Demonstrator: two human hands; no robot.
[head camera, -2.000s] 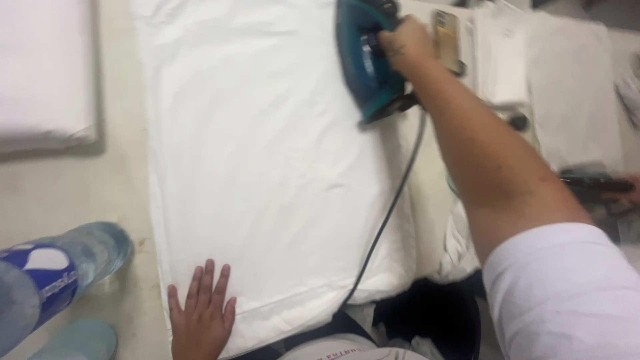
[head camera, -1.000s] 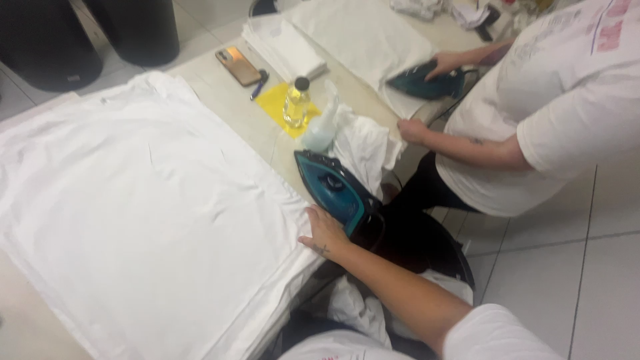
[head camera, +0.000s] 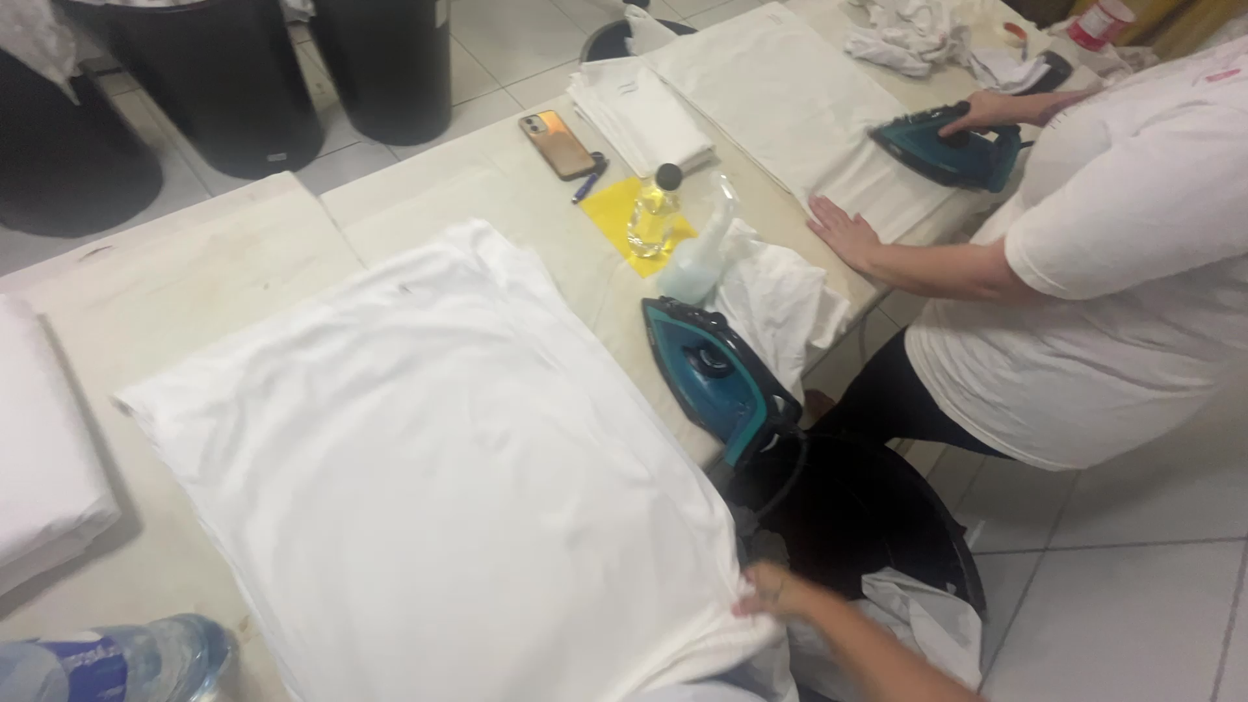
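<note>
A white cloth (head camera: 439, 448) lies spread over the padded table in front of me. My right hand (head camera: 767, 592) grips its right edge near the bottom, fingers closed on the fabric. Just beyond that hand, a teal and black steam iron (head camera: 717, 380) rests at the table's edge, touched by nobody. My left hand is outside the view.
A co-worker at the right moves another iron (head camera: 946, 146) over white cloth. Near my iron stand a bottle of yellow liquid (head camera: 651, 219) and a spray bottle (head camera: 697, 258). A phone (head camera: 556, 144), folded cloths (head camera: 643, 112), a black bin (head camera: 858, 517) and water bottles (head camera: 117, 658) are around.
My right hand has let go of the iron and now holds the cloth's edge. My left hand, on the cloth two seconds ago, is out of view. The view has swung right.
</note>
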